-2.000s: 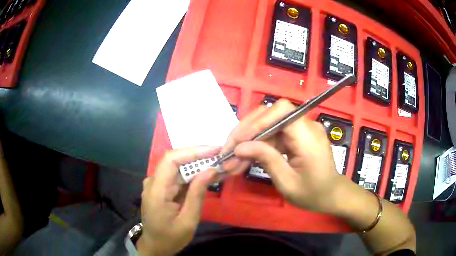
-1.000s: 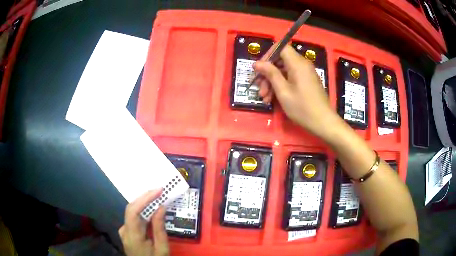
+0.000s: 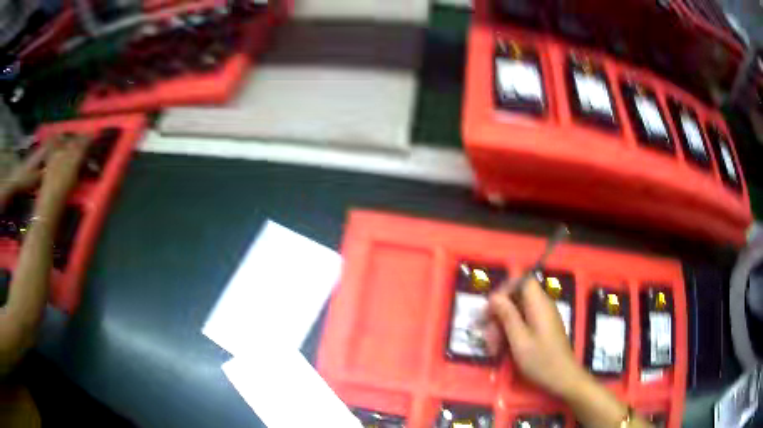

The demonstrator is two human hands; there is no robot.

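My right hand (image 3: 535,334) holds dark tweezers (image 3: 550,251) like a pen, over the lower part of a black phone unit (image 3: 473,313) with a gold disc and white label. The tweezer tips are blurred and partly hidden by my fingers. The unit sits in a red foam tray (image 3: 397,226), beside an empty pocket in the far row. A white label sheet (image 3: 289,389) lies at the tray's left edge, cut off by the bottom of the picture; its dotted end is not visible. My left hand is out of the picture.
Another white sheet (image 3: 272,288) lies on the dark green bench (image 3: 184,242). A stack of red trays (image 3: 586,180) with units stands behind the work tray. At the left, another person's arms (image 3: 42,242) reach over a red tray (image 3: 104,205). A fan's white rim (image 3: 745,292) shows at right.
The view has tilted up and left, so the work tray sits lower and the stack and other person show. My left hand has left the picture. My right hand stays over the same unit.
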